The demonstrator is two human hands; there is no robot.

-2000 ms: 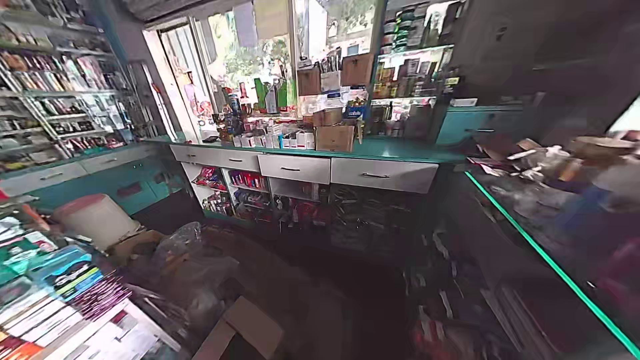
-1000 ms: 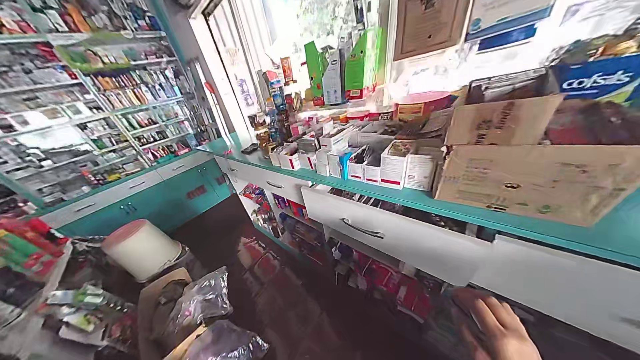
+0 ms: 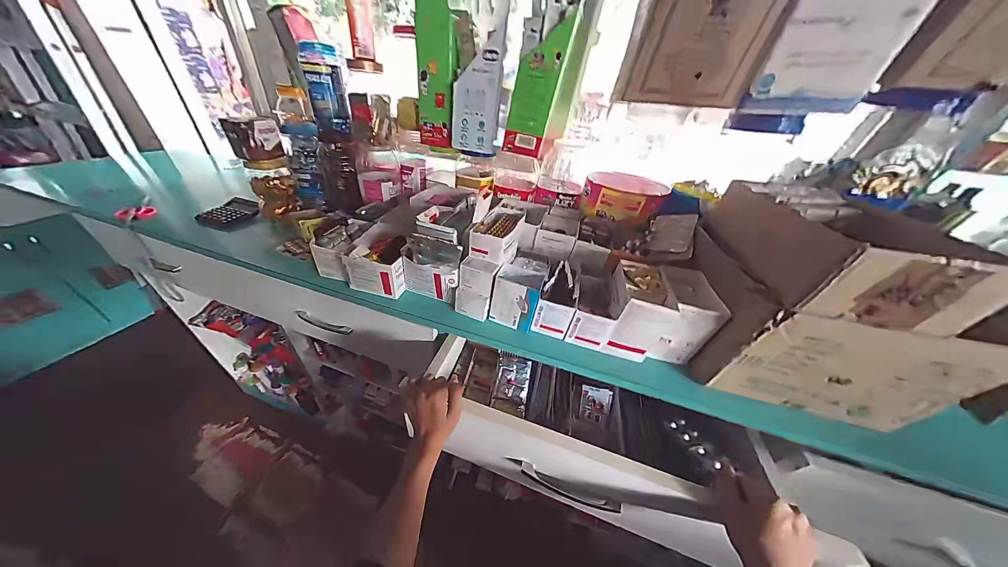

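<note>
A white drawer [image 3: 567,457] stands pulled out below the teal counter. My left hand [image 3: 433,405] rests with bent fingers on the drawer's left front corner; whether it grips the edge is unclear. At the drawer's right end, my right hand [image 3: 760,512] reaches over the front edge, its fingertips dark and blurred beside small shiny items [image 3: 693,445]. Inside the drawer lie blister packs [image 3: 513,382] at the left and a small printed packet [image 3: 596,402] near the middle. Above it, open white cartons [image 3: 551,303] line the counter edge.
A large open cardboard box [image 3: 858,370] sits on the counter's right part. Further left are a calculator [image 3: 227,213], pink-handled scissors [image 3: 135,213] and plastic jars [image 3: 272,189]. Green cartons [image 3: 543,87] stand by the window. Stocked shelves [image 3: 268,354] lie under the counter.
The view has come much closer to the counter. The drawer, closed two seconds ago, is pulled out. My left hand has come into view at its corner; my right hand is now over its right end.
</note>
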